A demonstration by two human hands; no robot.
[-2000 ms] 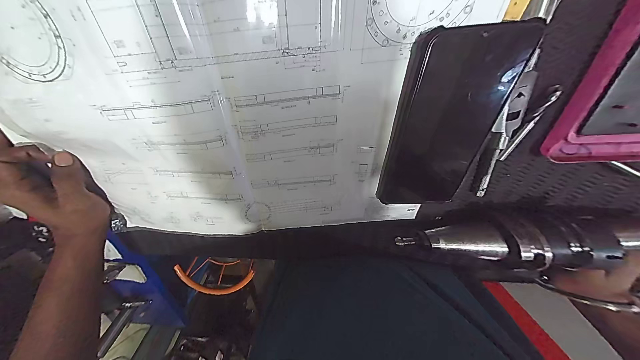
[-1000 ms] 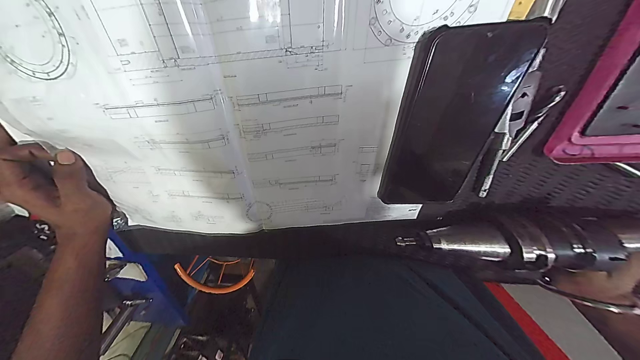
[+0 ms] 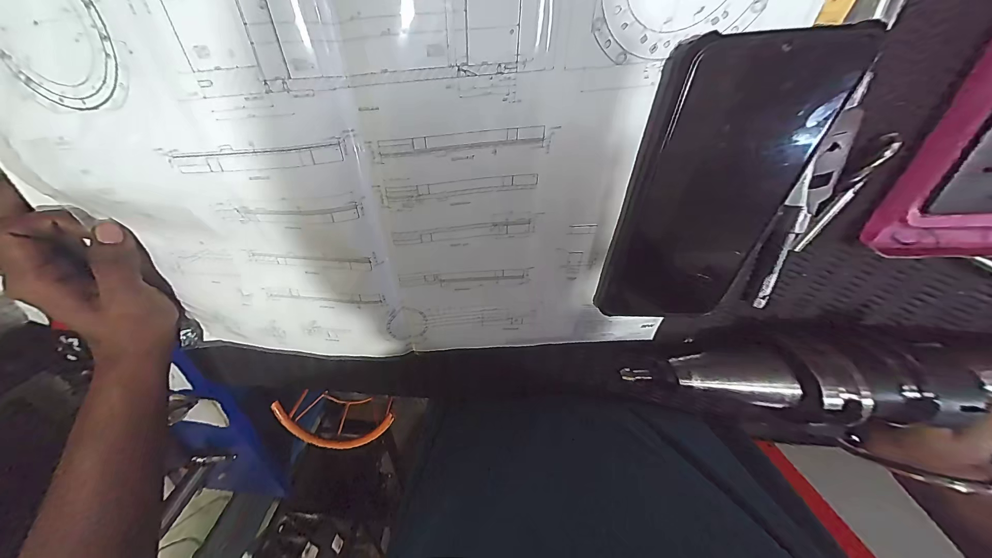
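My left hand (image 3: 101, 287) is at the left edge of a large technical drawing (image 3: 465, 240) under clear plastic, its fingers curled and thumb raised. Whether it pinches the sheet does not show. At the lower right, a shiny metal tool holder (image 3: 821, 384) with a thin tip pointing left lies across the table's front edge. My right hand (image 3: 930, 449) is just beneath its thick end, partly hidden by it and cut off by the frame; its grip cannot be made out. A dark smartphone (image 3: 736, 170) covers the drawing's right part, beside a caliper-like metal tool (image 3: 821, 170).
A pink-framed object (image 3: 907, 225) sits on the dark ribbed mat (image 3: 876, 283) at right. Below the table edge are a blue plastic part (image 3: 221, 434), an orange curved rim (image 3: 333, 442) and dark cloth (image 3: 573, 480). A red and grey strip (image 3: 821, 504) shows at lower right.
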